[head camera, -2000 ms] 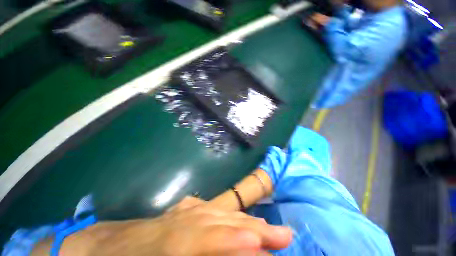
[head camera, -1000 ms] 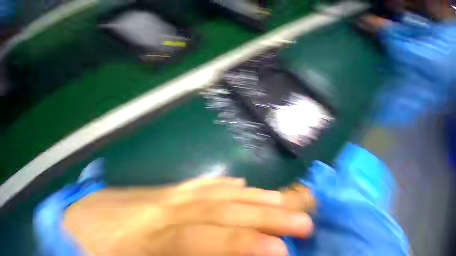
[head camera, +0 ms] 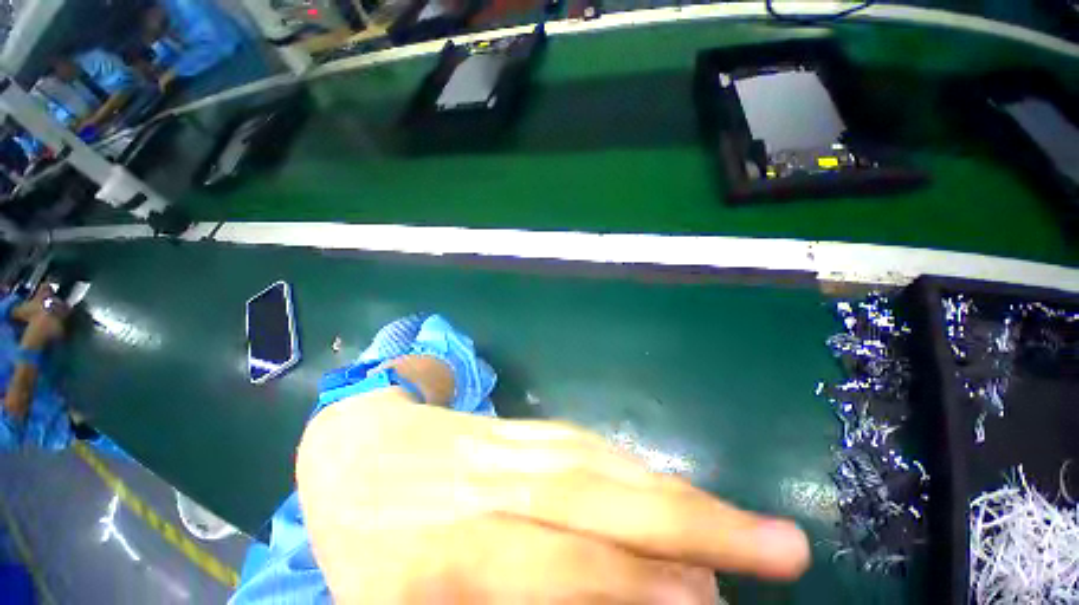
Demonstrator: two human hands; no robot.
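Observation:
My left hand (head camera: pixel 509 502) fills the bottom centre, back of the hand up, with a blue strap (head camera: pixel 361 385) at the wrist. Its fingers point right and lie close together; its palm side is hidden, so I cannot tell if it holds anything. My right hand is not visible. To the right, a loose pile of small black-and-silver parts (head camera: pixel 876 437) lies on the green bench mat (head camera: pixel 663 343). Beside it, a black parts tray (head camera: pixel 941 449) holds a tangled heap of white strips (head camera: pixel 1023 544) and more small silver parts.
A phone (head camera: pixel 272 332) lies on the mat at left. Beyond the white edge (head camera: pixel 509 242), the green conveyor carries trayed units, one with a silver plate and yellow patch (head camera: pixel 790 112) and another (head camera: pixel 473 80). Another person's hand (head camera: pixel 45 319) is at far left; people in blue are upper left.
The view has swung left, so the parts pile and tray now sit at the right edge and the phone has come into view. My right sleeve has left the picture. My left hand stays at the bottom.

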